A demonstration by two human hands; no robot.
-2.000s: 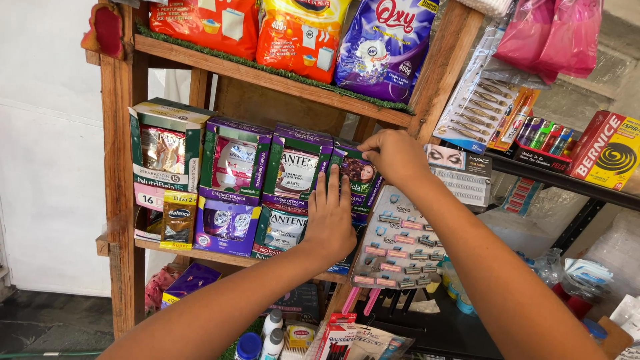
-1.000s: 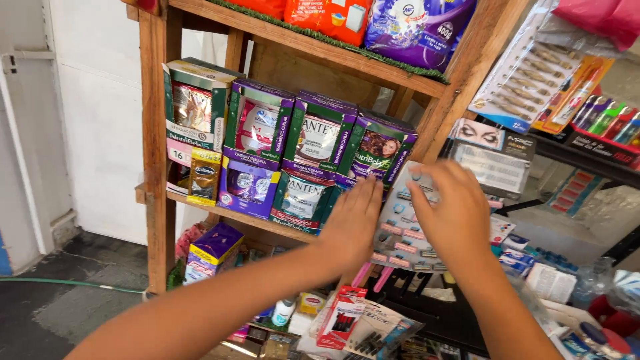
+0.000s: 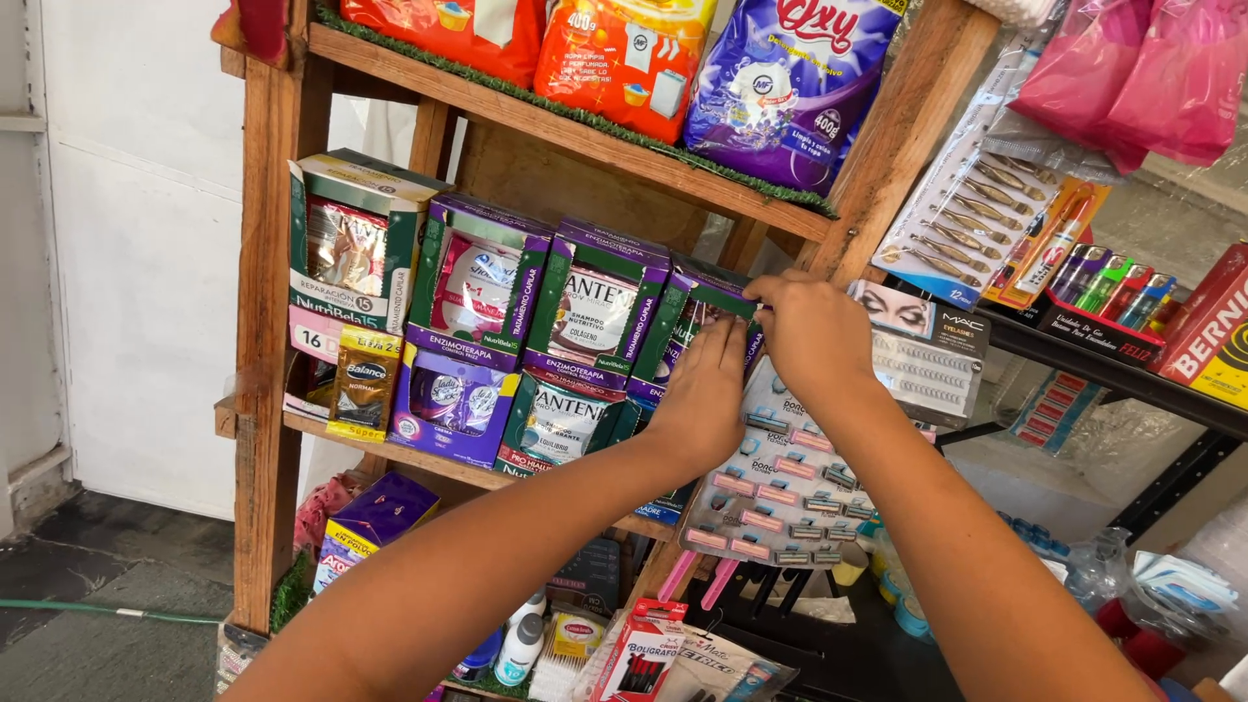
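My left hand [image 3: 700,400] lies with its fingers together against the front of the rightmost purple and green hair treatment box [image 3: 682,317] in the upper row. At that box's top right corner is my right hand [image 3: 809,327], its fingers bent; whether they grip the box is hidden. To the left stand a box with a shampoo sachet in its window [image 3: 597,312], a box with a pink sachet [image 3: 478,283] and a green and white box [image 3: 356,249]. More boxes stand beneath them. A card of razors [image 3: 780,487] hangs below my right hand.
Detergent bags [image 3: 795,93] rest on the wooden shelf [image 3: 585,127] above. On the right are an eyelash pack [image 3: 926,361], a tweezers card [image 3: 975,219] and lighters [image 3: 1111,288]. Pen packs [image 3: 639,653] and bottles [image 3: 520,643] sit below.
My right hand has moved from over the razor card up to the rightmost box's top corner since one second ago. My left hand has moved up onto the box's front.
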